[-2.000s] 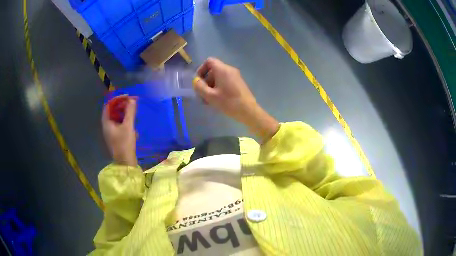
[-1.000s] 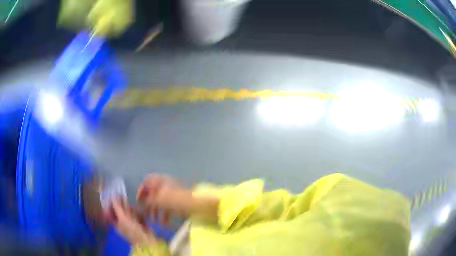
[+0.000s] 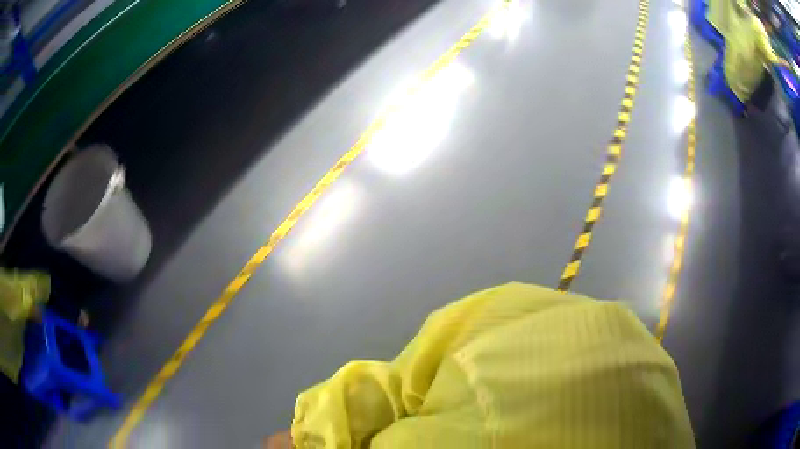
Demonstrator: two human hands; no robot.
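The yellow-green sleeve (image 3: 526, 377) of my right arm fills the bottom middle of the view. Only a sliver of skin at its cuff shows on the bottom edge; the hand itself is cut off. My left hand is out of the picture. Nothing held can be seen. Grey floor (image 3: 456, 228) with a yellow tape line (image 3: 272, 241) lies in front of me.
A white bucket (image 3: 101, 215) stands at the left, below a green-topped line (image 3: 114, 57). A blue stool (image 3: 68, 364) and a person's yellow sleeve (image 3: 22, 294) are at the lower left. Black-yellow tape (image 3: 605, 171) runs at the right. Another person in yellow (image 3: 744, 53) is at the upper right.
The view has swung round to the right. The blue crates and both hands have left the picture. The bucket now shows at the left, and more of the taped aisle is visible.
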